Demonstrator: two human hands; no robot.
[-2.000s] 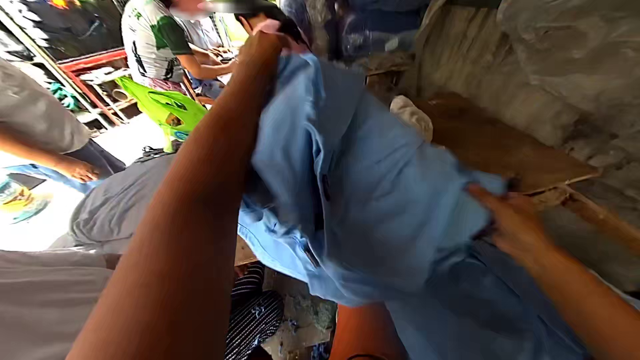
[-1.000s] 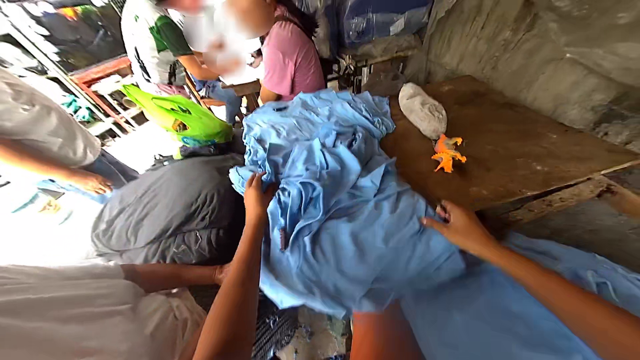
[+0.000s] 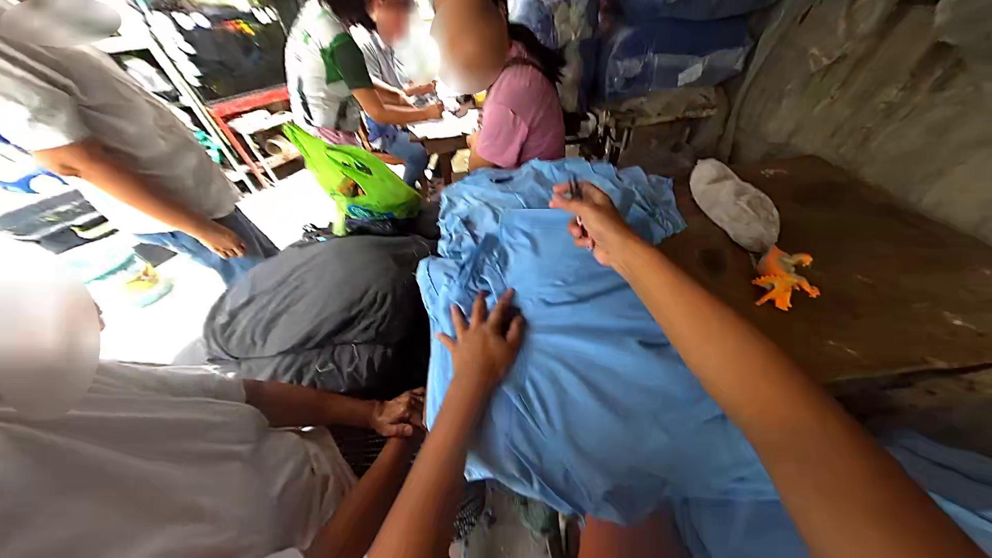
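Light blue fabric garments (image 3: pixel 573 341) lie spread in a pile in front of me, draped down over my lap. With fingers apart, my left hand (image 3: pixel 484 341) rests flat on the cloth at the pile's left side. My right hand (image 3: pixel 593 221) is above the far part of the pile, its fingers closed around a small dark tool (image 3: pixel 574 189), whose kind I cannot tell. More blue cloth (image 3: pixel 938 473) hangs at the lower right.
Right of the pile is a wooden board (image 3: pixel 876 263) with a grey cloth bundle (image 3: pixel 734 203) and an orange toy figure (image 3: pixel 784 277). A dark grey sack (image 3: pixel 318 310) and a green plastic bag (image 3: pixel 353 182) stand left. People are beside me and at a table beyond.
The blue garment, held raised two seconds ago, now lies spread on the pile. My right hand has moved from the pile's right edge to above its far part.
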